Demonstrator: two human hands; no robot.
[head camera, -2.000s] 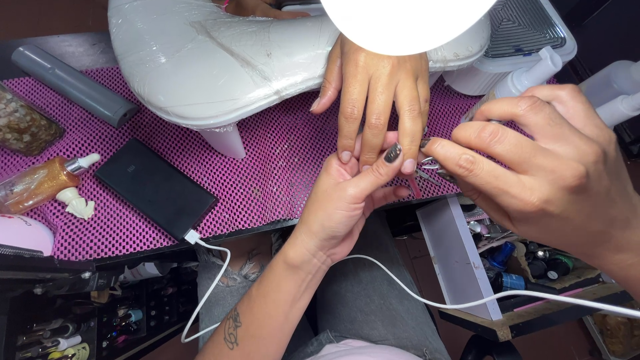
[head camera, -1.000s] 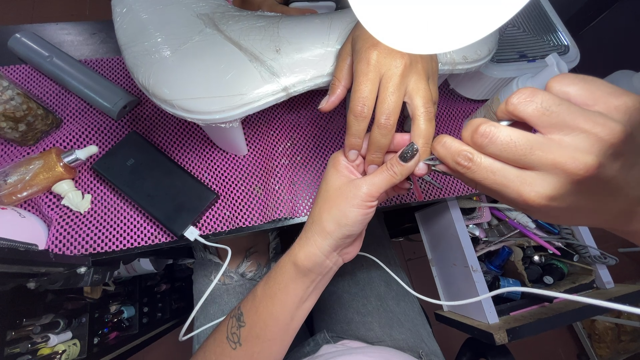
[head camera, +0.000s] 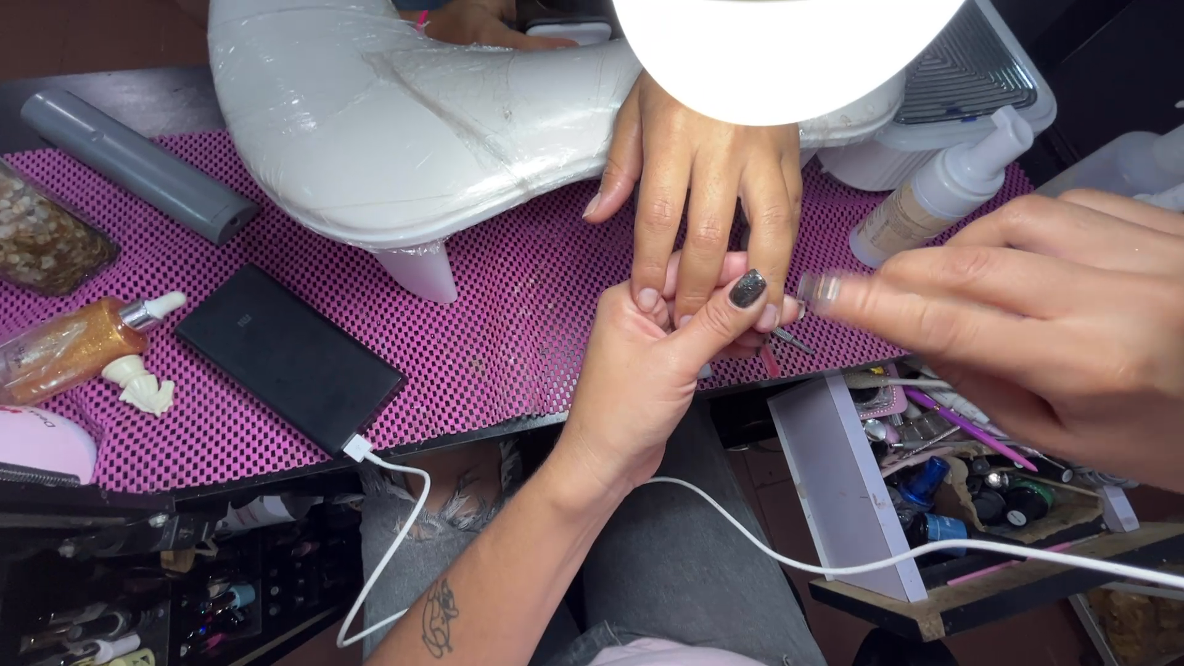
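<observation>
My left hand, its thumbnail dark and glittery, holds the fingers of another person's hand from below, with the thumb near the little finger. My right hand is blurred and lies just right of those fingertips. One of its fingers, with a long clear nail, points at them; whether the hand grips anything is hidden. Beneath the fingertips a thin metal tool and a small reddish strip show beside my left fingers; what holds them cannot be told.
A plastic-wrapped white armrest and white lamp stand behind. A black power bank with white cable, dropper bottle, grey cylinder and pump bottle lie about. An open drawer holds bottles and tools.
My right hand has shifted slightly away from the other person's fingertips, and the metal tool seen at its fingertips earlier no longer shows there. My left hand keeps its hold.
</observation>
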